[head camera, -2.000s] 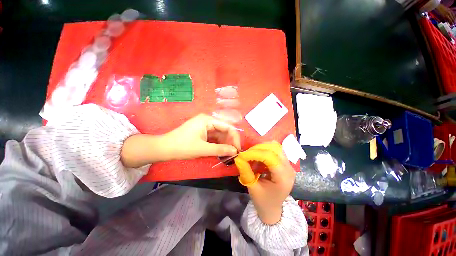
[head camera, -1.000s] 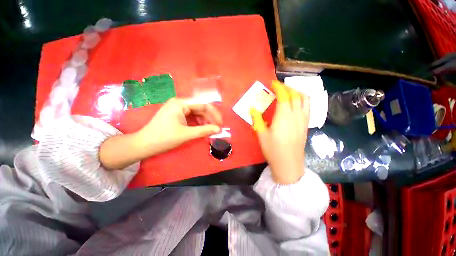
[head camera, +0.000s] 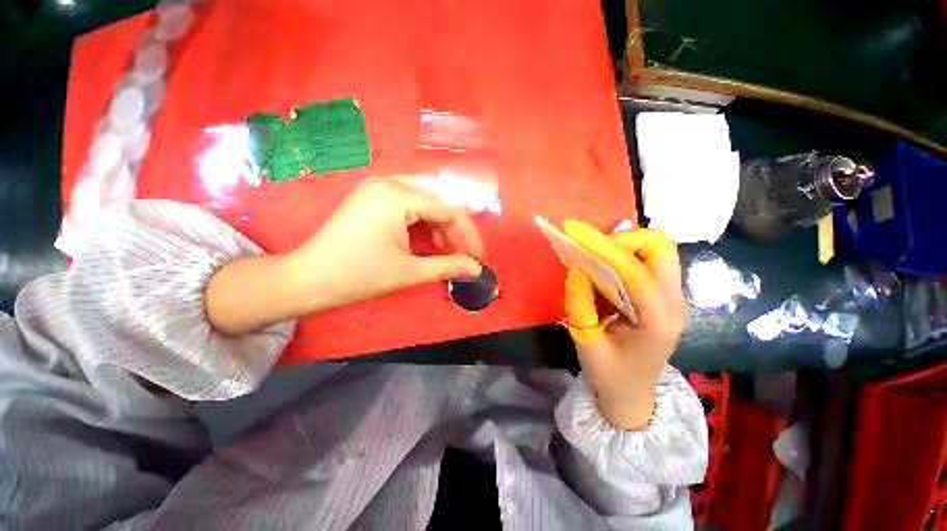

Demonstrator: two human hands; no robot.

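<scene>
The watch head [head camera: 475, 289], a small dark disc with a thin shiny rim, lies on the red work mat [head camera: 498, 62] near its front edge. My left hand [head camera: 400, 244] is beside it, its thumb tip at the disc's upper edge; its fingers are curled and apart, and I see nothing held in them. My right hand [head camera: 628, 311], with yellow-orange finger cots, grips the white squeegee card [head camera: 588, 266], tilted on edge, to the right of the watch head.
Protective film discs [head camera: 127, 109] run in a strip along the mat's left side. A green label [head camera: 312, 140] lies on the mat. Right of the mat are a wipe stack [head camera: 685, 176], a clear bottle [head camera: 784, 192], a blue bin [head camera: 912, 207] and shiny film scraps [head camera: 774, 311]. Red trays [head camera: 893, 456] sit below the bench edge.
My right hand has picked the card up off the mat and brought it back toward the front edge. My left thumb has come to the watch head, which now lies on the mat. The view has shifted.
</scene>
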